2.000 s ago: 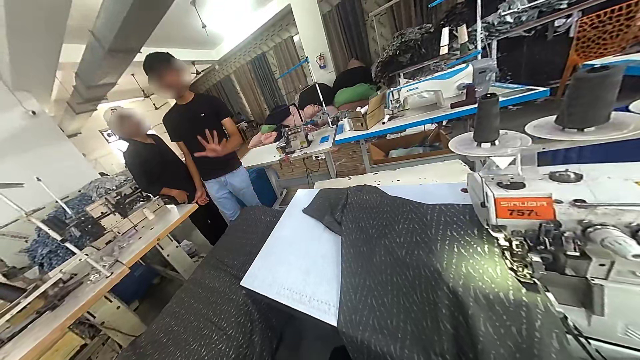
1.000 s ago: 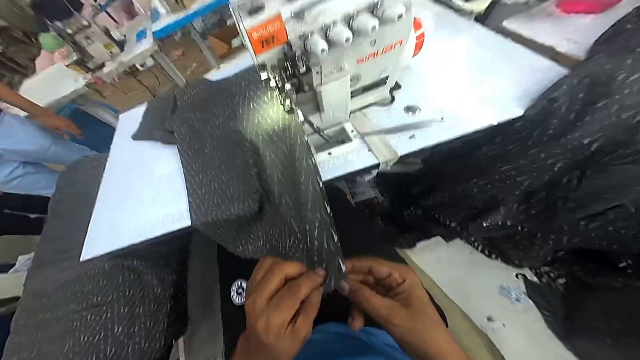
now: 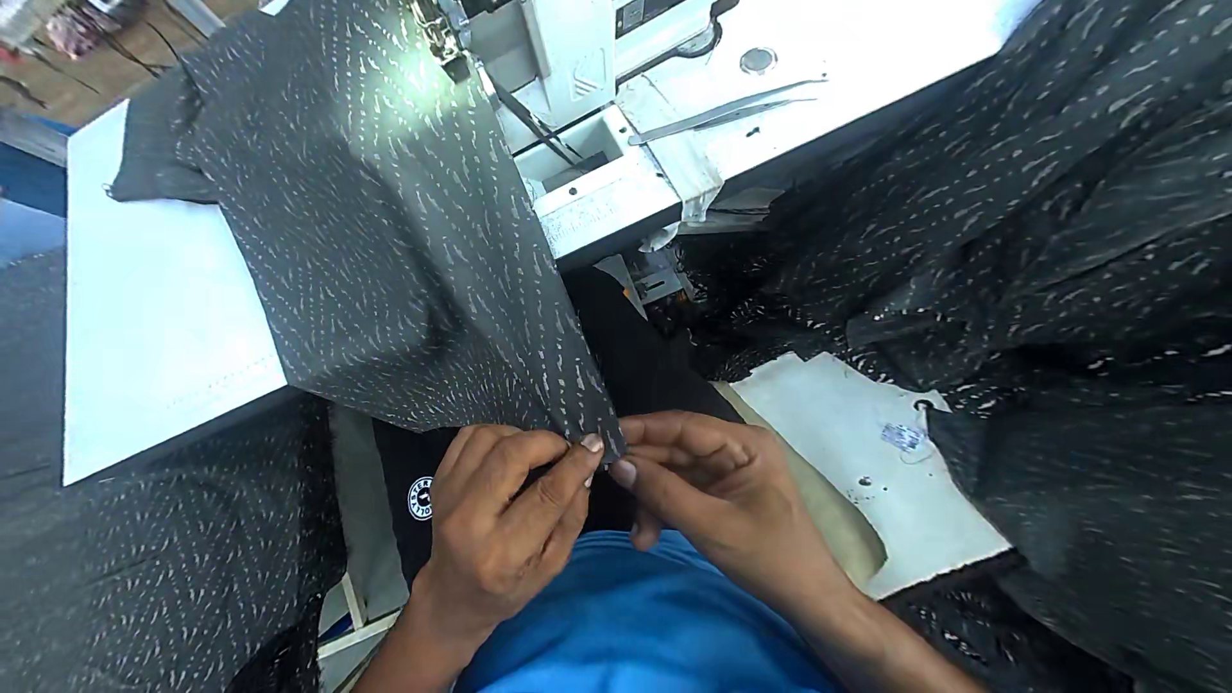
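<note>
A dark grey fabric piece with light dashes lies over the white machine table and runs under the presser foot of the overlock sewing machine. Its near corner hangs off the table edge above my lap. My left hand pinches that corner between thumb and fingers. Right beside it, my right hand holds the tip of the same corner, thumb and forefinger close together. A lamp lights the cloth near the presser foot. Metal tweezers lie on the table right of the machine's open front recess.
More of the patterned dark fabric is heaped on the right, partly over a pale board with a stamped mark. Other dark cloth hangs at the lower left. The white table's corner juts out at the left.
The view has swung down from the room, where two people stood, to my lap. Both hands, out of view two seconds ago, hold the fabric corner in the last two frames.
</note>
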